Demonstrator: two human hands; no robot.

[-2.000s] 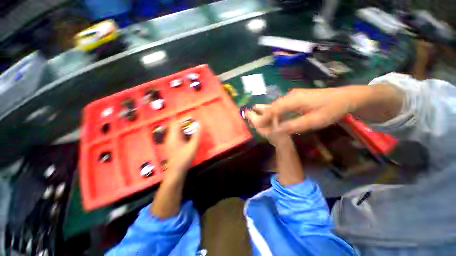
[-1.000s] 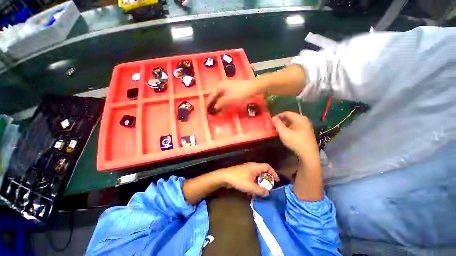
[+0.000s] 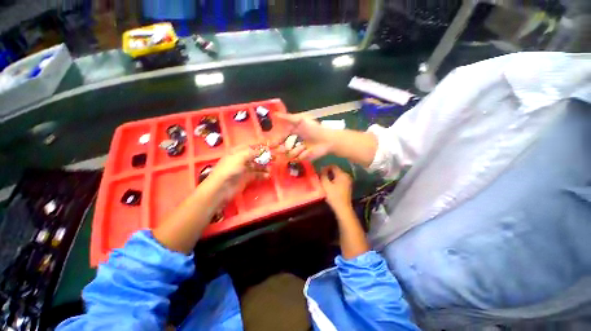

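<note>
The red compartment tray (image 3: 172,184) lies tilted in front of me, with small black and white-faced units in several pockets. My left hand (image 3: 234,169) is over the tray's middle, its fingertips on a small unit with a whitish face (image 3: 262,156). My right hand (image 3: 338,189) is just off the tray's right edge, with a small dark piece (image 3: 330,174) between its fingertips; its details are too small to tell. Another person's hand (image 3: 311,137) reaches over the tray's right part and holds a pale-faced round unit (image 3: 291,141) close to my left fingertips.
A black compartment tray (image 3: 29,203) with small parts is at the left. The other person's pale sleeve and body (image 3: 453,194) take up the right side. A yellow bin (image 3: 150,40) and a white box (image 3: 35,81) stand on the far ledge. A white paper (image 3: 333,124) lies behind the other person's wrist.
My left hand has moved from near my lap up over the tray with its unit. The other person's hand has lifted a unit towards it. My right hand remains beside the tray's right edge.
</note>
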